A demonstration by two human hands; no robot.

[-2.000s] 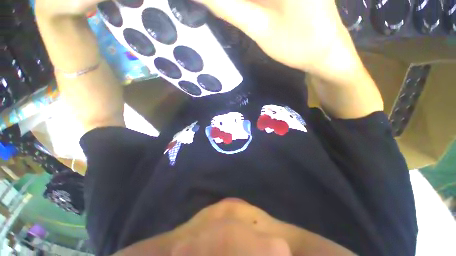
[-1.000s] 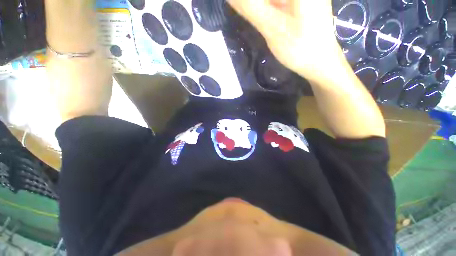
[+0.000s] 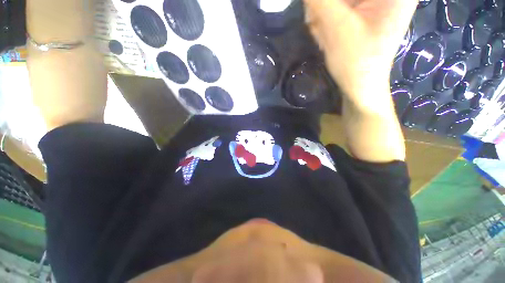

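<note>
A white label sheet (image 3: 235, 61) with round black stickers hangs between my arms and runs out of the top edge. Below and to its right, a glossy black tray (image 3: 354, 119) has round pockets with shiny dark round pieces. My left forearm, with a thin bracelet at the wrist, shows at the left, but the hand is beyond the top edge. My right hand (image 3: 360, 41) is over the tray, bright, blurred and partly cut off by the top edge; whether its fingers hold something cannot be told.
A brown carton (image 3: 152, 105) shows under the sheet, with another flap (image 3: 434, 155) at the right. White paper lies near my left arm. A dark textured pile (image 3: 16, 179) is at the far left. Blue and white material (image 3: 484, 160) is at the right edge, above a green floor.
The label sheet shows larger and further left. My left hand has gone out of the top edge. My right hand shows further right, and more of the tray is in view than two seconds ago.
</note>
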